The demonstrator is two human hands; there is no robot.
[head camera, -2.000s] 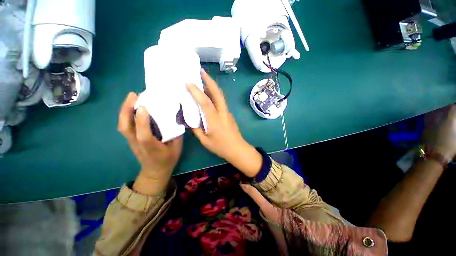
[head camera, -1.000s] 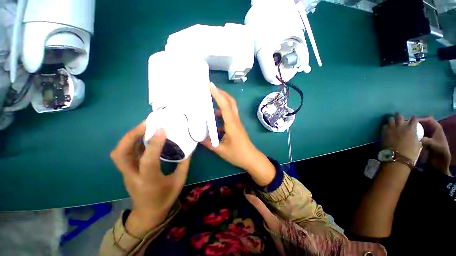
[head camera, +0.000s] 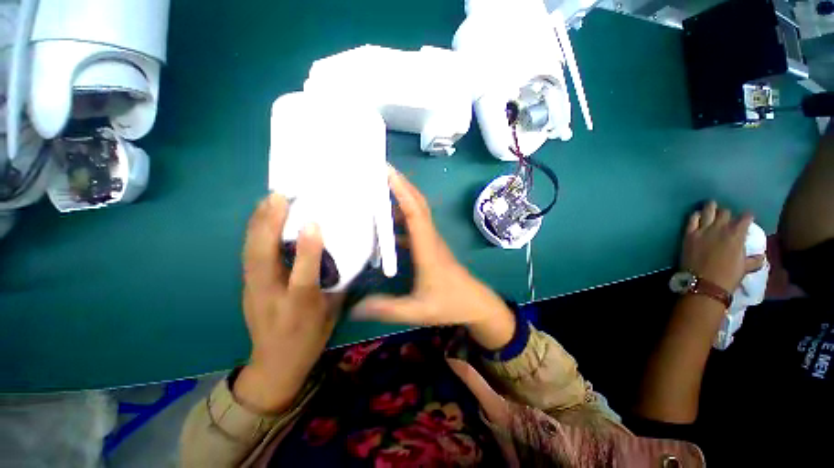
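Note:
A white camera housing (head camera: 329, 151) lies on the green bench in front of me, its bracket (head camera: 393, 87) behind it to the upper right. Its camera head (head camera: 315, 260) with a dark round face is at the near end. My left hand (head camera: 288, 292) grips this head, fingers on top. My right hand (head camera: 425, 274) is beside the housing's right side, by the antenna (head camera: 384, 233), fingers and thumb spread. The thumb is free of the housing; whether the fingertips touch it is hard to tell.
An open housing (head camera: 521, 101) lies right, wired to a head cover with a circuit board (head camera: 507, 212). Another open unit (head camera: 96, 91) is at the left. A black box (head camera: 741, 64) stands at the upper right. A neighbouring worker's hand (head camera: 718, 247) holds a white part at the right.
The camera head has turned and shows less of its dark face. My left hand has shifted up and right on it. My right thumb has come off the housing. The neighbour's hands have moved.

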